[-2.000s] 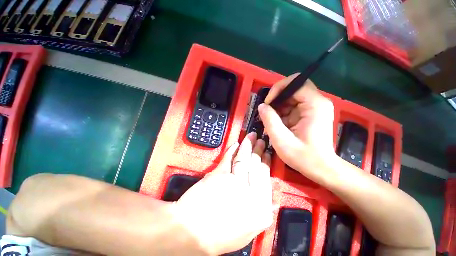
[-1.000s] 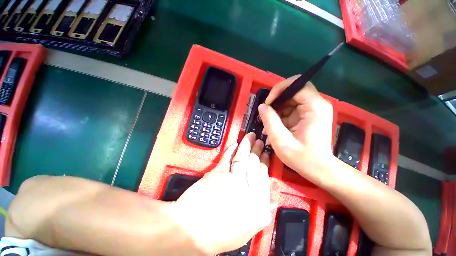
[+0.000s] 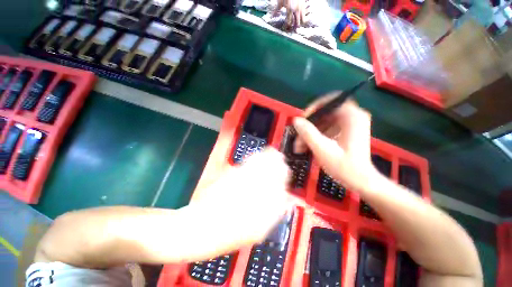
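A red foam tray (image 3: 301,207) holds black keypad phones in two rows of pockets. My right hand (image 3: 342,140) is blurred, shut on dark tweezers (image 3: 339,102) whose tip points up and right. Its fingertips are over the upper part of a keypad phone (image 3: 298,171) in the upper row. My left hand (image 3: 247,196) is blurred, with curled fingers, above the tray between the rows. It partly covers the phone at the upper left (image 3: 258,120). Whether it holds anything cannot be told. A phone below it (image 3: 266,263) has a shiny screen area.
Another red phone tray (image 3: 70,117) is at the left. A black tray of gold-edged parts (image 3: 174,84) is at the upper left. Clear plastic trays (image 3: 407,59) on red foam and a brown box (image 3: 477,84) are upper right. Tape rolls (image 3: 349,28) and another person's hand (image 3: 292,12) are across the belt.
The view has shifted, showing more beyond the belt. My left hand has lifted off the phone under my right fingers, and its fingers have curled. My right hand still holds the tweezers.
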